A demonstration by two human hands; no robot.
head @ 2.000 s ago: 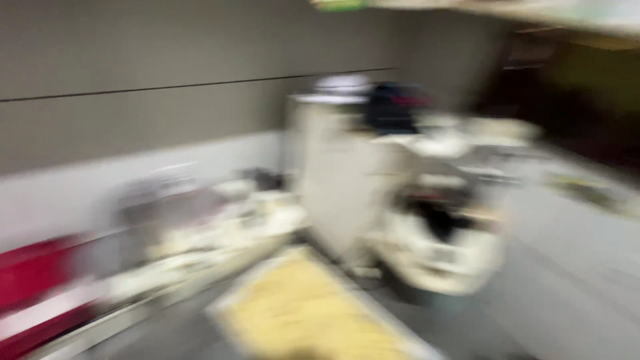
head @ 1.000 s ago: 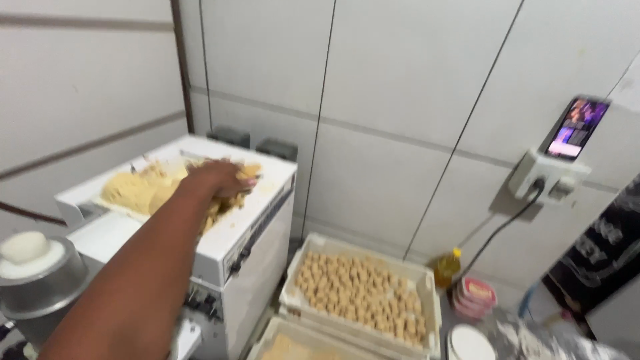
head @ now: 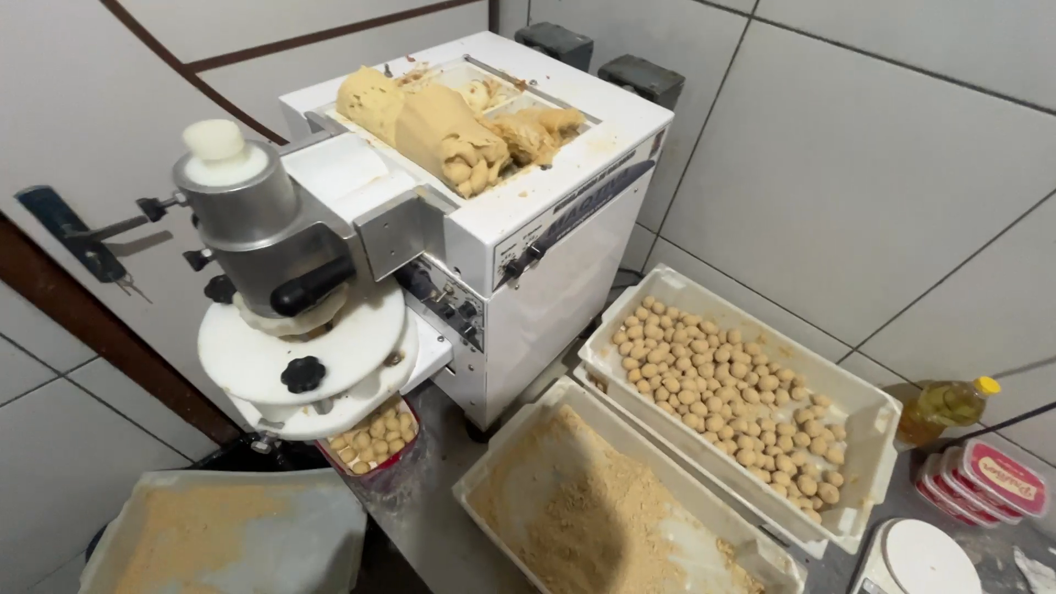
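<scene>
Neither my left hand nor my right hand shows in the head view now. A white food-forming machine (head: 544, 330) stands at the centre, with lumps of yellowish dough (head: 437, 128) lying in its top hopper. At its left side is a metal forming head (head: 247, 206) with a white plunger and round white discs (head: 305, 355). Under the discs, a small red-edged tub (head: 375, 437) holds round dough balls. On the right, a white plastic crate (head: 874, 462) holds many crumb-coated balls (head: 726, 388). In front of it, another crate (head: 487, 474) holds loose tan crumbs (head: 577, 495).
At the lower left is a plastic tray (head: 289, 528) dusted with crumbs. On the right are an oil bottle with a yellow cap (head: 945, 408), stacked red-and-clear tubs (head: 982, 483) and a white kitchen scale (head: 920, 561). Tiled walls rise behind the machine and crates.
A hand and forearm that reached over the dough on the machine one second ago are out of view. The view has moved a lot since two seconds ago.
</scene>
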